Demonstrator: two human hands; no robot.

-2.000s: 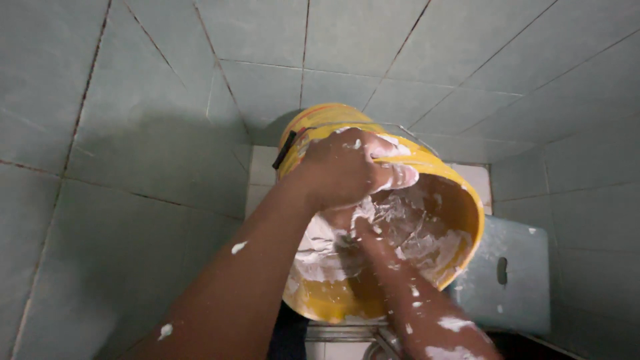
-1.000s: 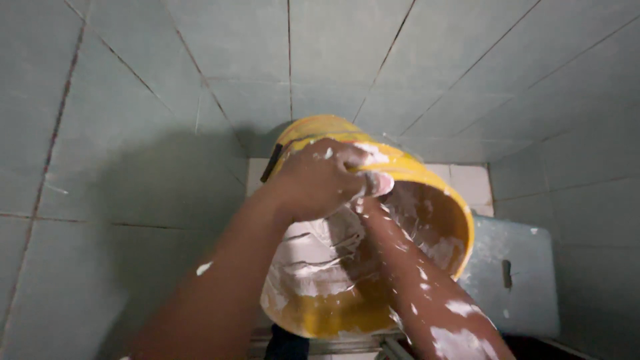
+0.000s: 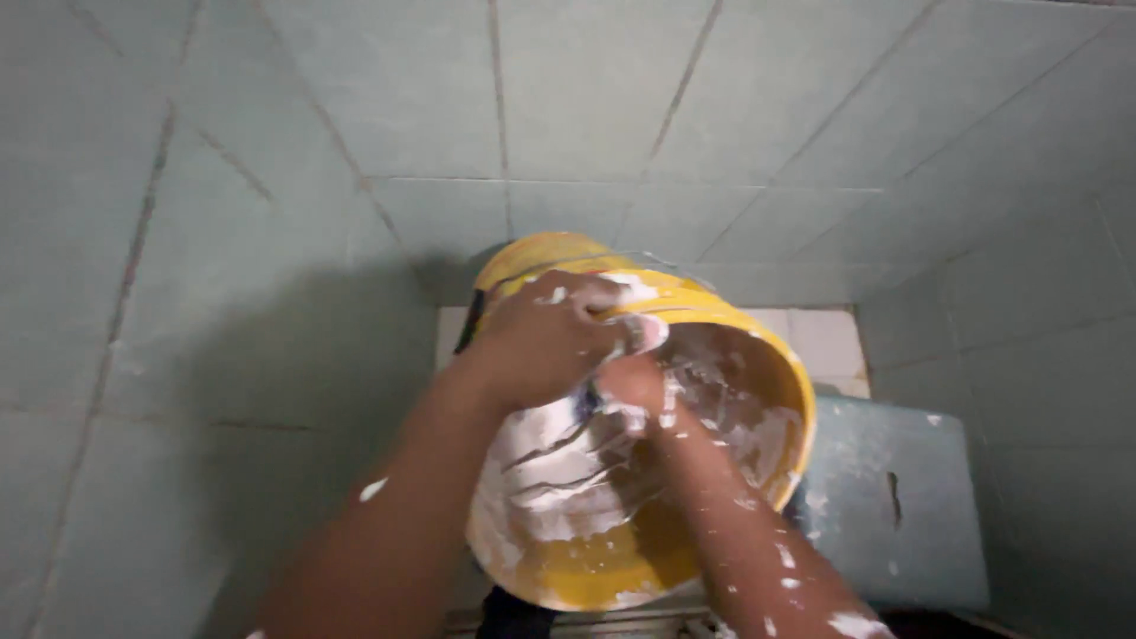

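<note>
A yellow plastic bucket (image 3: 612, 577) lies tilted with its mouth toward me, its inner wall smeared with a thick white paste (image 3: 559, 470). My left hand (image 3: 568, 337) is closed over the bucket's upper rim, with white smears on the fingers. Just below it, inside the mouth, is my right hand (image 3: 635, 386), bent inward with white paste on it and on the forearm. Something small and dark shows beside its fingers, but blur hides what it is and whether the hand grips it. A thin wire handle (image 3: 674, 266) lies across the bucket's upper side.
Grey-green tiled walls (image 3: 577, 106) close in behind and on both sides. A grey-green plastic stool (image 3: 932, 506) with a slot in its top and white spots stands right of the bucket. Pale floor tiles (image 3: 821, 342) show behind the bucket.
My right hand has come up from deeper in the bucket toward the rim, near my left hand. My left hand stays on the rim.
</note>
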